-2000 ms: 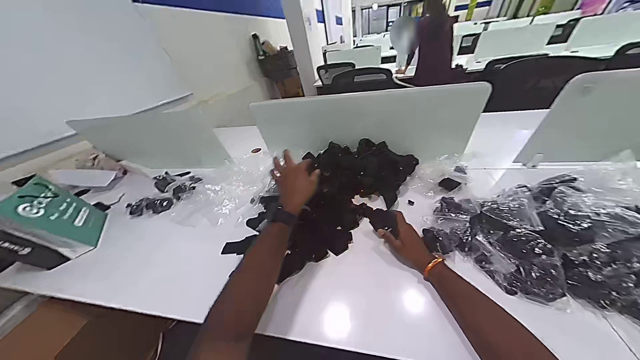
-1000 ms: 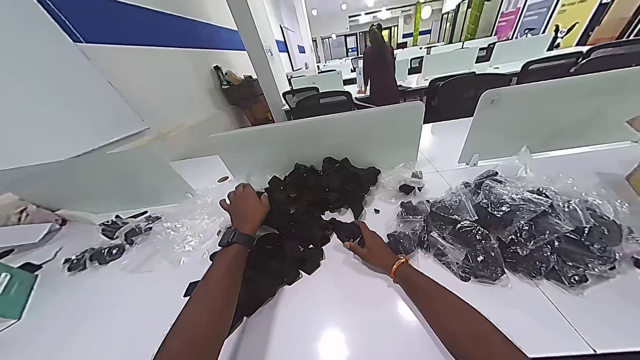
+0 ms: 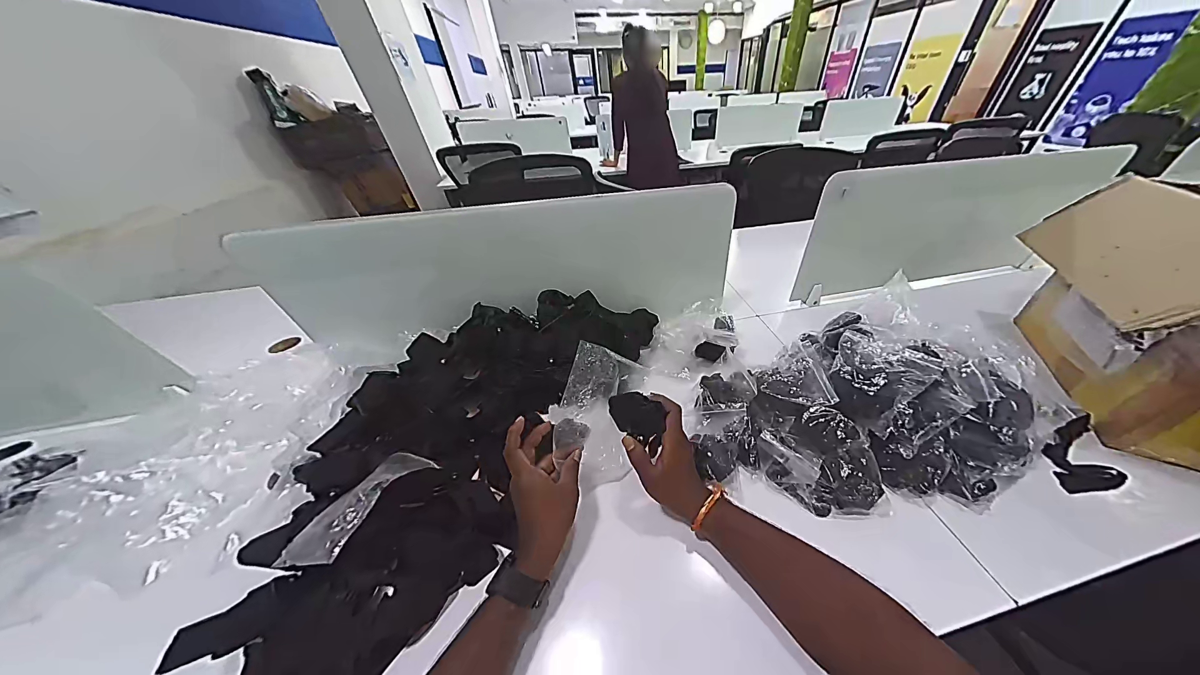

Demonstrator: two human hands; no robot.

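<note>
My left hand (image 3: 544,492), with a dark watch on its wrist, pinches a clear plastic bag (image 3: 592,380) over the desk. Close by on the right, my right hand (image 3: 667,459) holds a small black item (image 3: 637,415), its exact kind not clear. A large heap of loose black items (image 3: 441,403), seemingly fabric, spreads behind and to the left of my left hand. To the right of my right hand lies a pile of black items in clear plastic bags (image 3: 862,412).
Empty clear bags (image 3: 178,469) cover the desk at left. A frosted divider (image 3: 487,262) stands behind the heap, and another (image 3: 956,216) further right. An opened cardboard box (image 3: 1144,375) sits at the right. Beyond the dividers, a person (image 3: 645,122) stands by far desks and chairs.
My left hand has come off the heap's left side, toward my right hand, and now grips a clear bag. The view has swung to the right, bringing the cardboard box into sight.
</note>
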